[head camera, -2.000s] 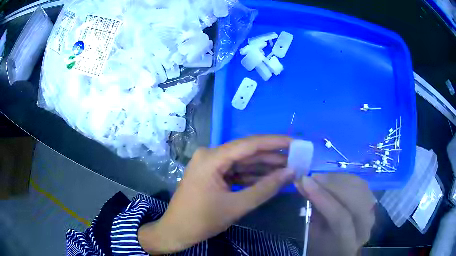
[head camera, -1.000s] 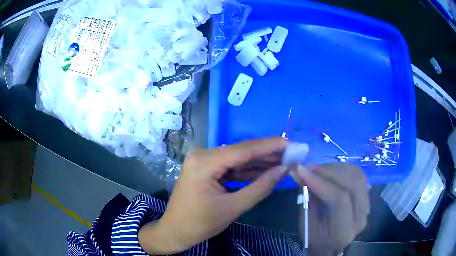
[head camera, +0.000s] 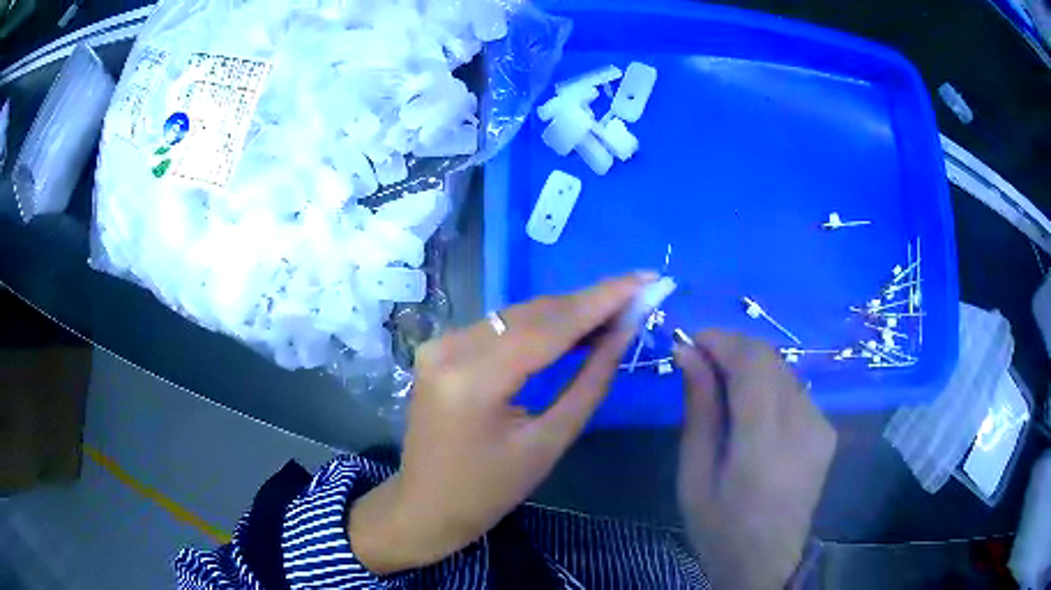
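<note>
My left hand (head camera: 490, 403), wearing a ring, pinches a white plastic housing (head camera: 656, 296) between thumb and fingertips over the blue tray (head camera: 738, 150). My right hand (head camera: 755, 449) is just right of it, slightly blurred, thumb and fingers close together. A small pale tip shows at its fingertips; I cannot tell if it is a stem or a nail. The hands are slightly apart. Thin stems with small white collars (head camera: 887, 328) lie in a heap at the tray's lower right, and a few lie singly nearer the hands.
Several loose housings (head camera: 554, 207) lie at the tray's upper left. A clear bag full of white housings (head camera: 265, 207) stands left of the tray. Clear sleeves lie at far left (head camera: 63, 133) and right (head camera: 957, 398). A small piece (head camera: 955, 103) lies beyond the tray's right edge.
My left hand has moved up with the housing, which is now tilted. My right hand has come away from it. The stem that hung below my right fingers no longer shows.
</note>
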